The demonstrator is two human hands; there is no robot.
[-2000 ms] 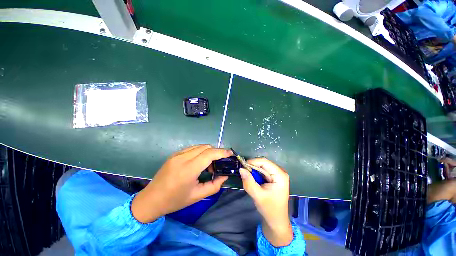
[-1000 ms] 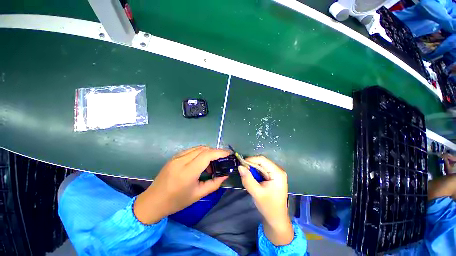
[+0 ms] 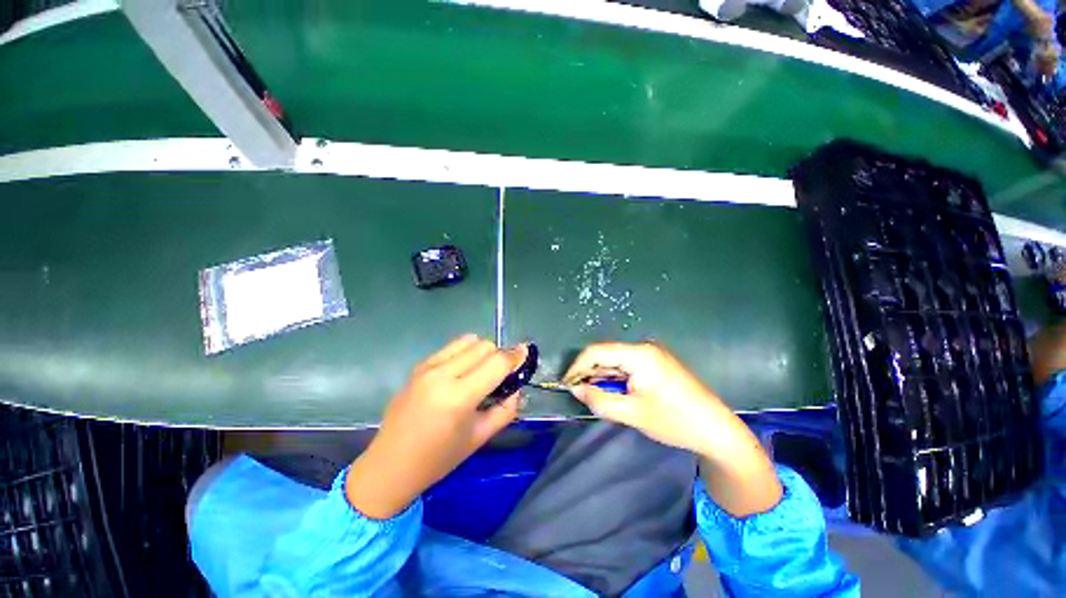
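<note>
My left hand holds a black plastic housing near the bench's front edge, turned nearly edge-on. My right hand grips a slim tool with a brass-coloured shaft and a blue part. Its tip points left at the housing; whether it touches cannot be told. A second black housing lies on the green bench. Whitish specks are scattered on the bench beyond my right hand.
A clear zip bag with a white sheet lies at left. Stacked black blister trays stand at right; more trays are below the bench at left. A metal upright rises from the white rail. Another person's blue sleeve is at lower right.
The view has turned and shifted. My left hand has tilted the housing from face-up to nearly edge-on. My right hand has moved slightly away from it, with the tool now nearly level.
</note>
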